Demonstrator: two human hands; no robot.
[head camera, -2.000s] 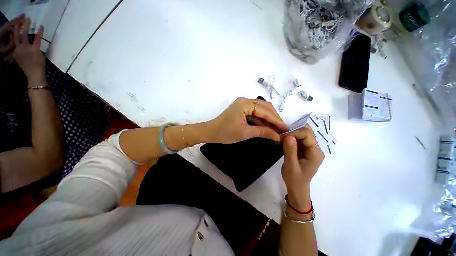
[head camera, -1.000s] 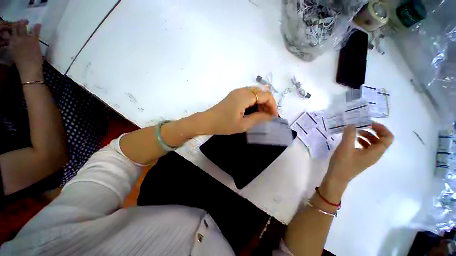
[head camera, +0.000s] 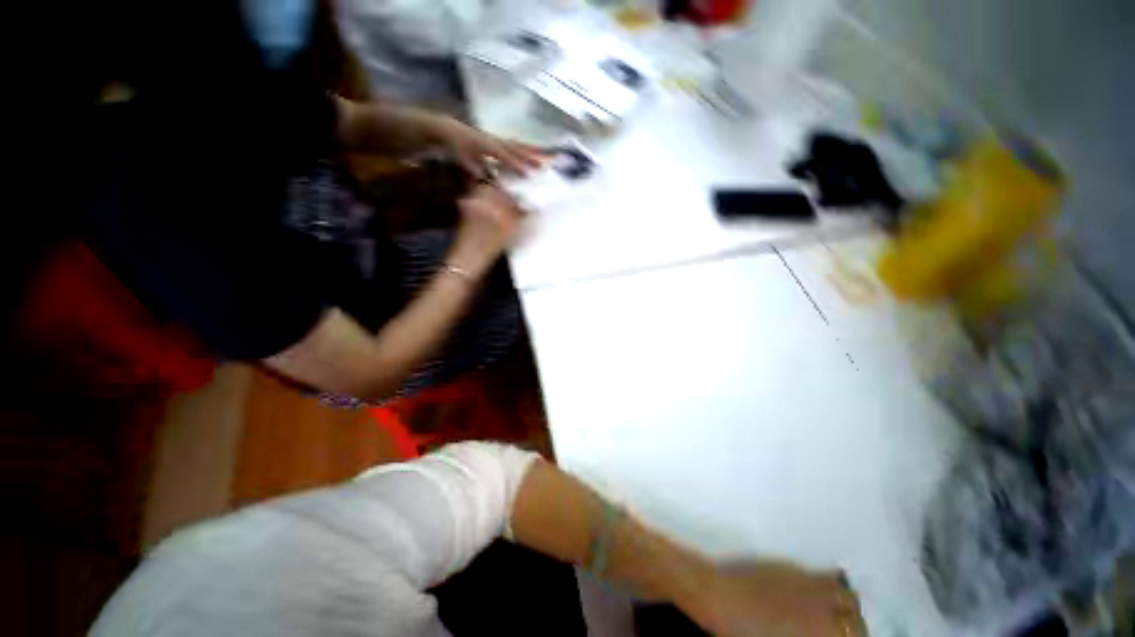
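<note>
My left hand (head camera: 787, 602) is blurred at the bottom edge, over the white table (head camera: 697, 373). Its fingers are cut off by the edge, so I cannot tell whether it holds anything. A dark patch shows under my left wrist, too blurred to name. My right hand is out of the picture. The clear bag of cables (head camera: 1033, 523) lies at the lower right, blurred.
A neighbour on the left has both hands (head camera: 492, 187) at a small white item with a dark picture (head camera: 570, 162). A black phone (head camera: 763, 205), a crumpled black thing (head camera: 850, 172) and a yellow object (head camera: 977, 224) lie further back. A seam crosses the table.
The view has swung left, showing more of the neighbour and the far table. My right hand, the leaflets and the loose cables have left the picture; my left hand is now at the bottom edge.
</note>
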